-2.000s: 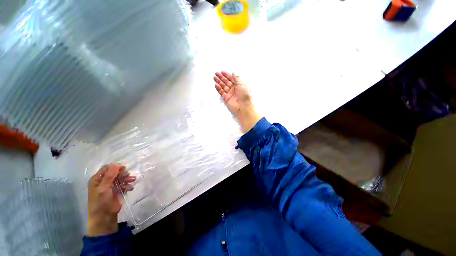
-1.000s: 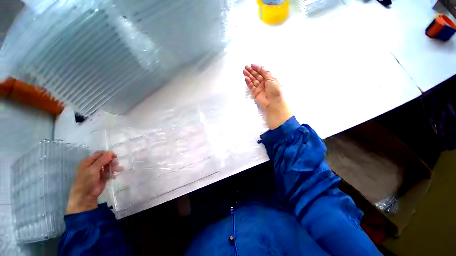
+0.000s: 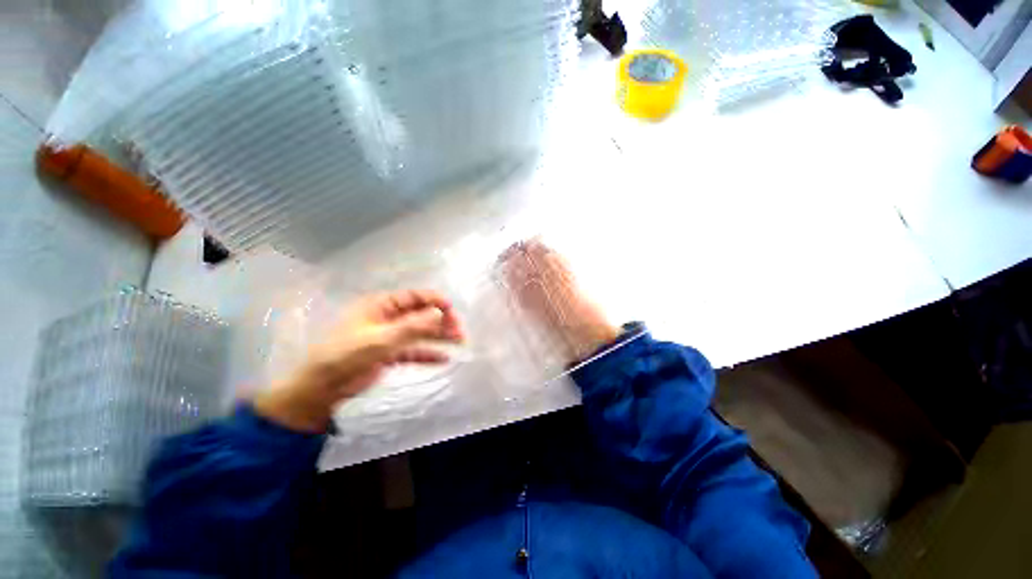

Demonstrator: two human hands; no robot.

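Observation:
A thin clear plastic tray (image 3: 498, 339) with a straight edge lies over my right hand (image 3: 549, 288), which shows through it, and the edge crosses my right cuff. Wrinkled clear plastic, which looks like a poly bag (image 3: 402, 396), lies on the bench under my left hand (image 3: 385, 345). My left hand is slightly blurred, palm down with bent fingers, left of my right hand. Glare hides whether its fingers hold any plastic. Where tray and bag overlap I cannot tell.
Large tray stacks (image 3: 294, 136) stand at the back left and a small tray stack (image 3: 119, 396) at the left. An orange bottle (image 3: 113, 192), yellow tape roll (image 3: 652, 85), black strap-like item (image 3: 869, 59) and orange-blue roll (image 3: 1005, 154) are on the bench. An open carton (image 3: 837, 418) is below right.
My left hand has moved right from the plastic's left edge, over the bag. My right hand, bare and palm up before, is lower and left, with clear plastic over it. The view has shifted.

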